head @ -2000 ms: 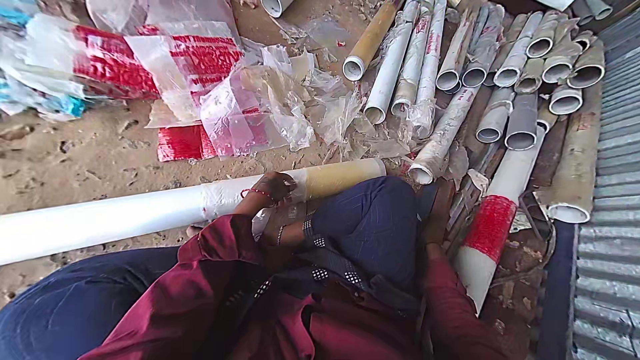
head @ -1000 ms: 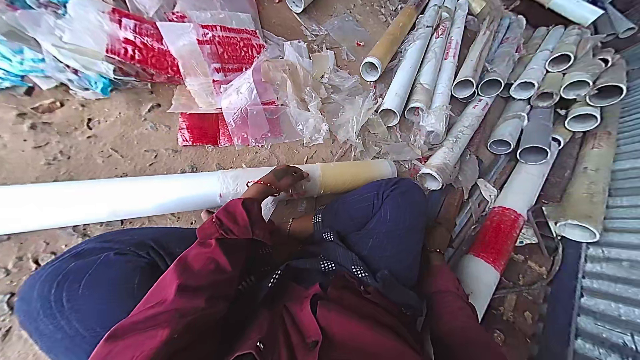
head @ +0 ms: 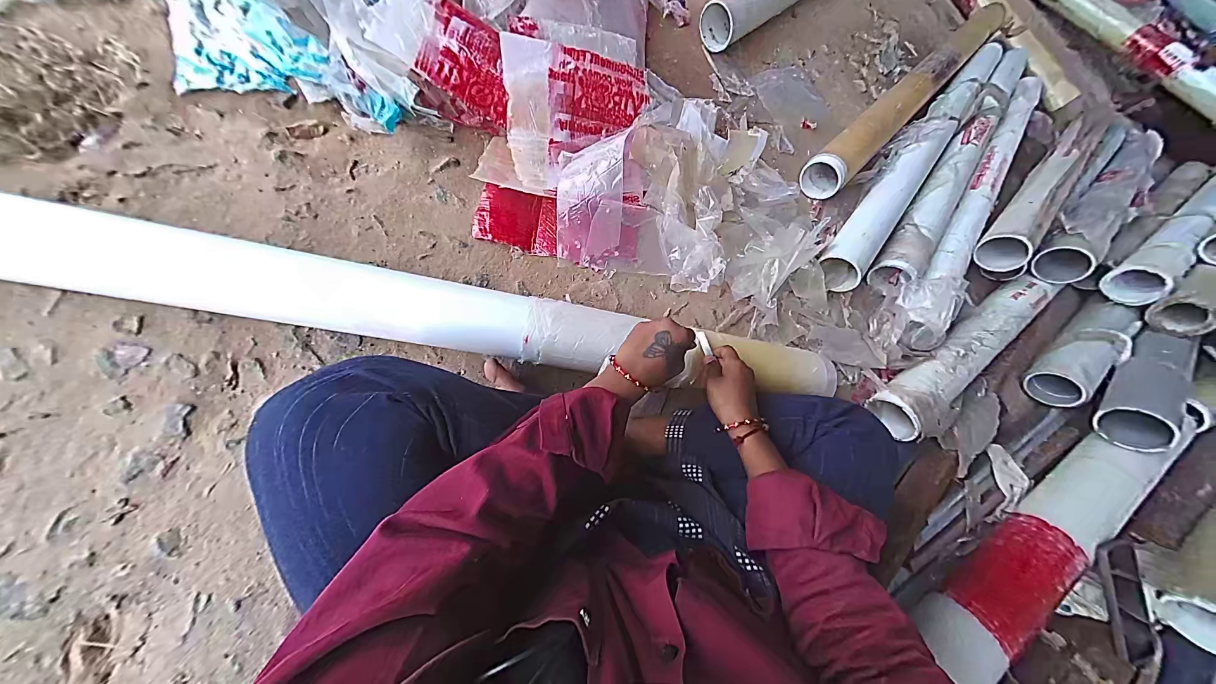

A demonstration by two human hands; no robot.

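A long white pipe [head: 285,285] lies across the ground in front of my folded legs, its right end section tan. Cloudy film or tape wraps a band of it left of my hands. My left hand [head: 655,351] is closed at the pipe near the start of the tan part. Close beside it, my right hand [head: 730,385] has its fingers closed on a small white strip [head: 703,344] that shows between the two hands. Whether the left fingers also grip the strip or the film is hidden.
Crumpled clear plastic film [head: 698,199] and red printed plastic sheets [head: 598,90] lie beyond the pipe. Many loose pipes [head: 950,161] are piled at the right. A white pipe with a red band [head: 1016,570] lies by my right side. Stones dot the ground at left.
My right hand, earlier low near my right knee, has come up to the pipe beside my left hand. The left hand stays at the pipe. The view has shifted.
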